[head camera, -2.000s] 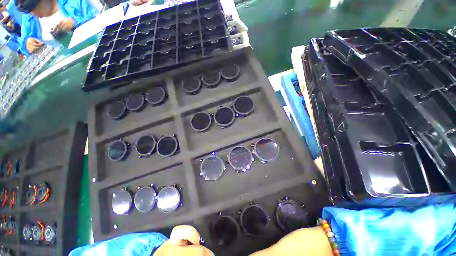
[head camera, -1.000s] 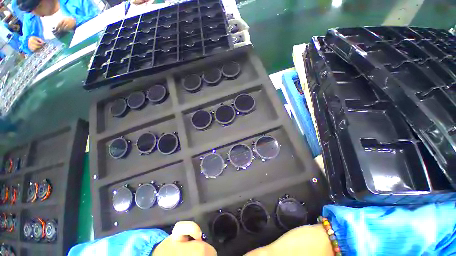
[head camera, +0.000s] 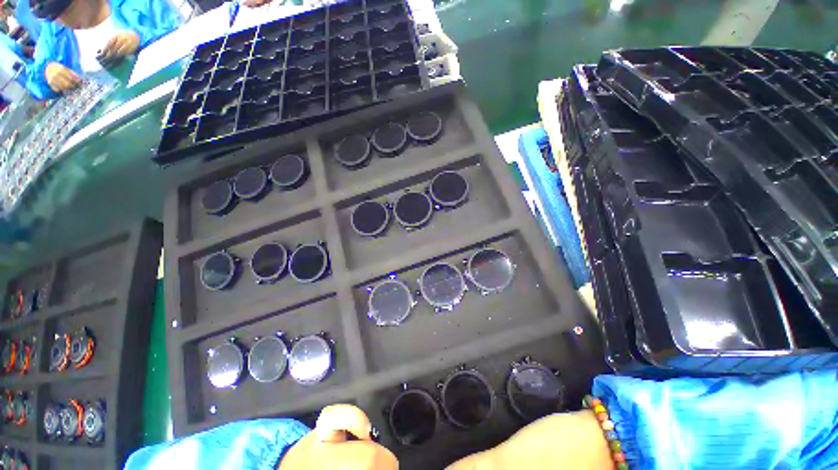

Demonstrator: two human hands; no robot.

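Observation:
A dark grey foam tray (head camera: 335, 275) lies in front of me, with round dark watch heads (head camera: 443, 285) in threes in its large pockets. Three more discs (head camera: 467, 399) show near the bottom edge. My left hand (head camera: 342, 442) is at the bottom edge, cut off by the frame; its fingers are mostly hidden, so I cannot tell what it holds. My right hand (head camera: 524, 445) shows only as a wrist and the back of the hand, below the discs; its fingers are out of the picture.
A black grid tray (head camera: 294, 73) lies beyond the foam tray. Glossy black blister trays (head camera: 707, 211) are stacked at the right. Another foam tray (head camera: 133, 340) at the left holds open units with orange rings (head camera: 83, 349). A person (head camera: 101, 37) in blue sits at the far left.
The view has shifted very slightly. Both hands stay in nearly the same place, and the discs in the tray have not visibly moved.

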